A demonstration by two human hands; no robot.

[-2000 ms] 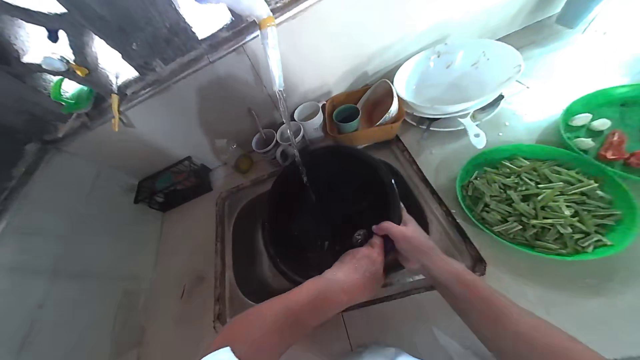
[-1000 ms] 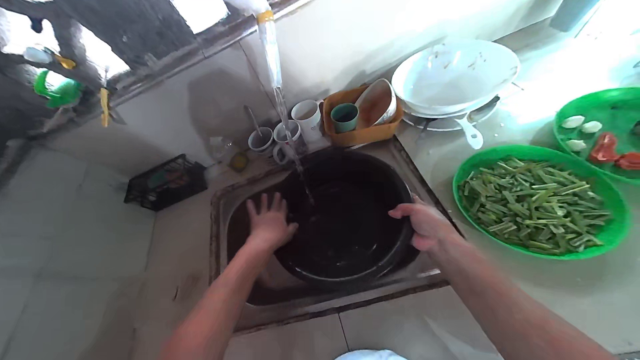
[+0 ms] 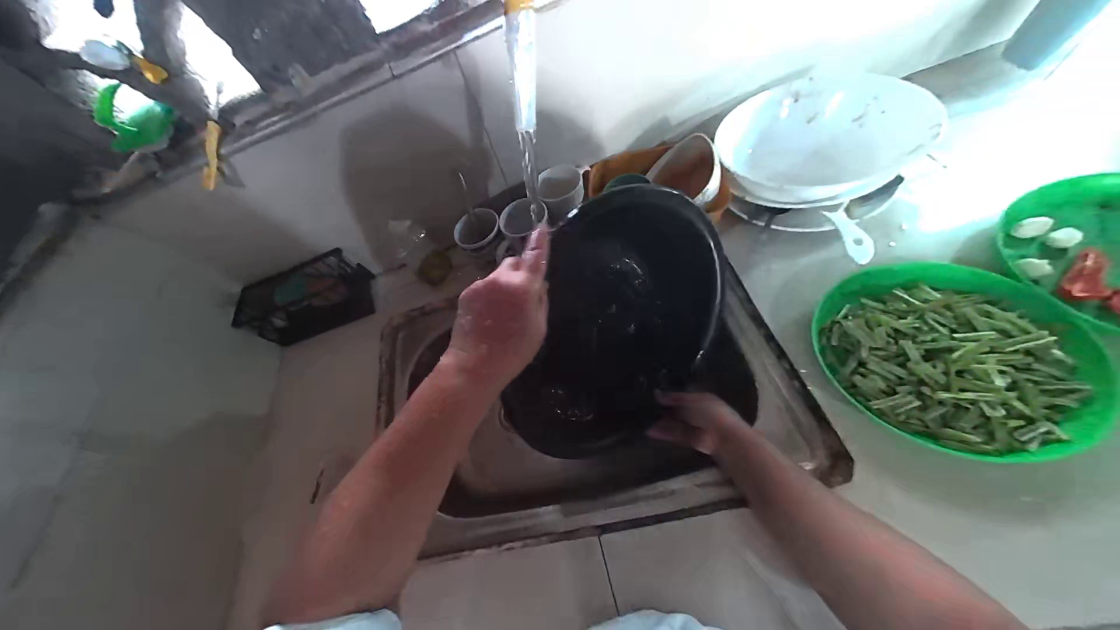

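Observation:
A large black basin point(image 3: 626, 306) is tilted over the metal sink point(image 3: 525, 477). My left hand point(image 3: 503, 315) grips its left rim, right beside the water stream point(image 3: 528, 166) falling from the faucet point(image 3: 521, 70). Low on the basin's right side, my right hand point(image 3: 700, 422) holds the rim from below, its fingers partly hidden in shadow. Behind the basin stand several cups, among them a white cup point(image 3: 560, 185), and a pale bowl point(image 3: 691, 171) in an orange container point(image 3: 632, 166).
Cut green stems fill a green basket point(image 3: 954, 446) to the right, next to a green tray point(image 3: 1032, 206) with pale and red pieces. A white pan point(image 3: 831, 131) lies behind them on a burner. At the left is a black plastic basket point(image 3: 306, 297).
My left hand, open over the sink one second ago, now holds the basin's left rim. The basin has gone from nearly level to steeply tilted, and my right hand has moved lower along it.

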